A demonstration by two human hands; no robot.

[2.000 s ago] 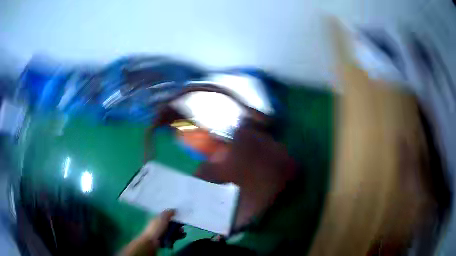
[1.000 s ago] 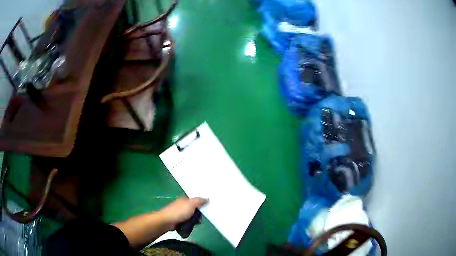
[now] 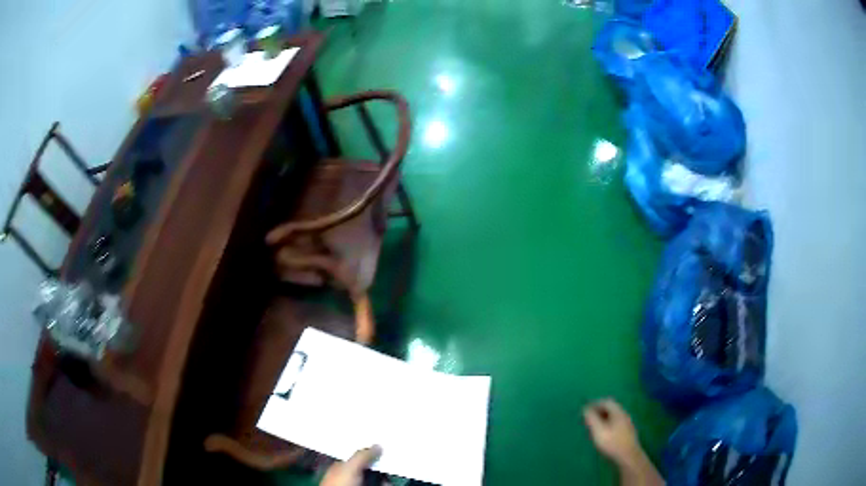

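My left hand (image 3: 351, 468), cut off by the bottom edge, holds the clipboard with white sheets (image 3: 389, 408). Its thumb lies on top and its fingers are hidden underneath. The black clip is at the clipboard's left end, and the sheets look blank white. My right hand (image 3: 612, 429) is at the lower right, over the green floor and apart from the clipboard. Its fingers are curled in, and I see nothing in it.
A dark wooden table (image 3: 204, 204) stands at the left, with papers (image 3: 254, 68) and clear plastic (image 3: 81, 318) on it. Wooden chairs (image 3: 342, 204) stand along its near side. Blue plastic bags (image 3: 707, 304) with dark goods line the wall at the right. Glossy green floor (image 3: 522, 237) lies between.
The view has shifted, showing more of the table and floor. The clipboard has turned so its clip end points left and is lower in view. My right hand has come into view.
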